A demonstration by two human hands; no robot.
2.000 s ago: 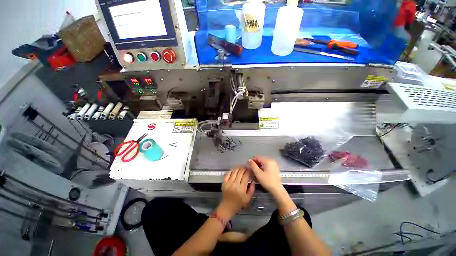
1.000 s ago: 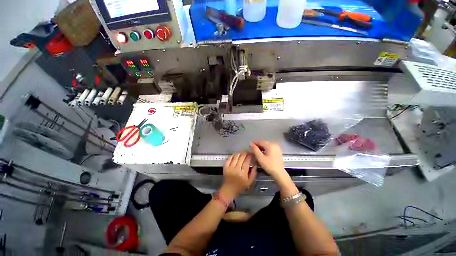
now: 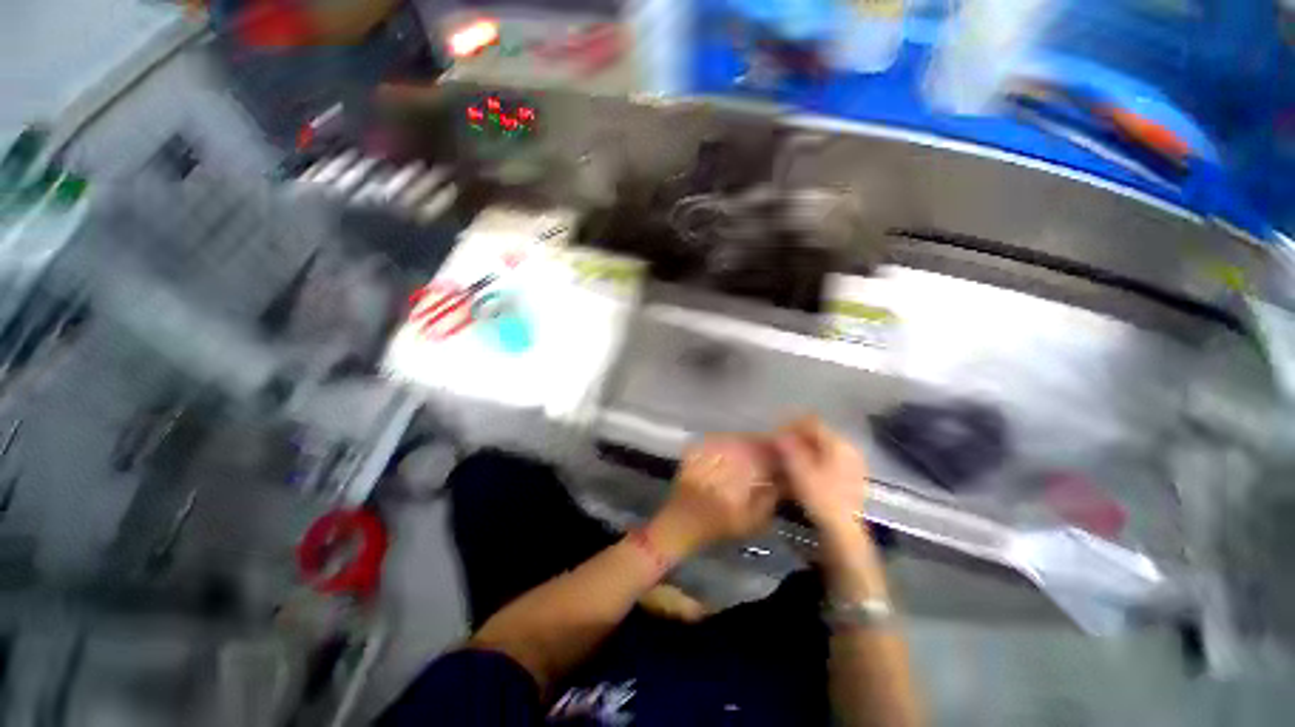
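Note:
The frame is heavily blurred. My left hand (image 3: pixel 722 490) and my right hand (image 3: pixel 824 476) are close together at the front edge of the grey metal tray (image 3: pixel 824 381). Their fingers meet; whether they hold anything cannot be made out. A dark blurred patch of short black wires (image 3: pixel 710 358) lies on the tray beyond my left hand. The bag of black wires (image 3: pixel 944 438) lies on the tray to the right of my right hand, and the bag of red wires (image 3: pixel 1082 503) lies farther right.
The white machine cover (image 3: pixel 568 341) at left carries red-handled scissors (image 3: pixel 443 311) and a teal roll (image 3: pixel 504 325). A clear plastic bag (image 3: pixel 1094 575) hangs over the tray's front edge. The dark machine head (image 3: pixel 753 213) stands behind the tray. An orange-handled tool (image 3: pixel 1148 131) lies on the blue mat.
The view has tilted and blurred. My hands stay together, and the fingers of my left hand look more curled. The bags and scissors show no clear movement of their own.

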